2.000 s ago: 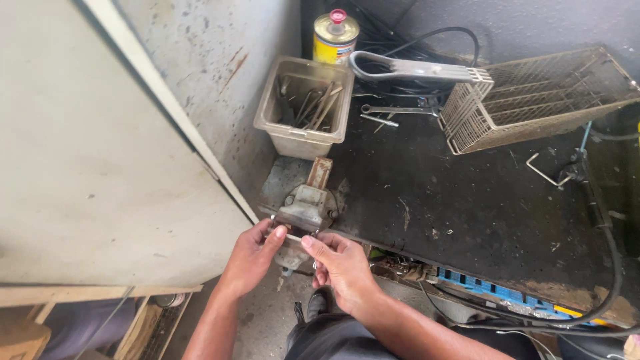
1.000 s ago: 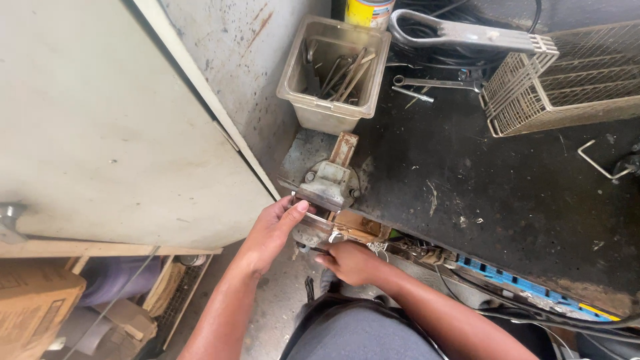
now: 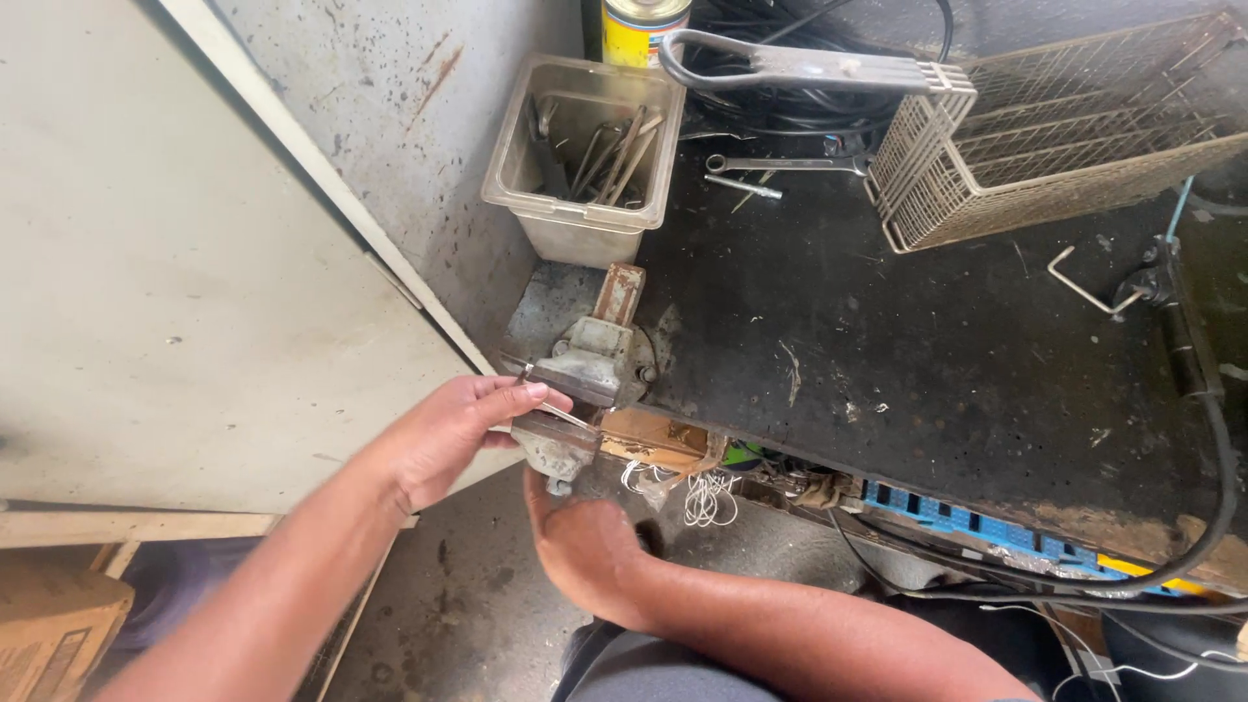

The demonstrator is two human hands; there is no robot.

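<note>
A bench vise (image 3: 590, 351) is fixed at the left front corner of the black bench, its jaws apart. My left hand (image 3: 468, 419) holds a thin metal rod (image 3: 565, 414) between thumb and fingers, in the gap between the jaws. Below the front jaw is my right hand (image 3: 575, 541), near the screw end of the vise; its fingers are mostly hidden under the jaw, so what they touch cannot be told.
Behind the vise stands a plastic tub (image 3: 585, 210) of hex keys. A combination wrench (image 3: 785, 165), a small metal rod (image 3: 743, 186), a wire fryer basket (image 3: 1053, 146) and a bent wire (image 3: 1082, 292) lie on the bench (image 3: 877, 322). A cabinet door (image 3: 195, 263) is at left.
My right hand has moved from beside the rod at the jaws to below the front jaw. My left hand stays at the jaws with the rod.
</note>
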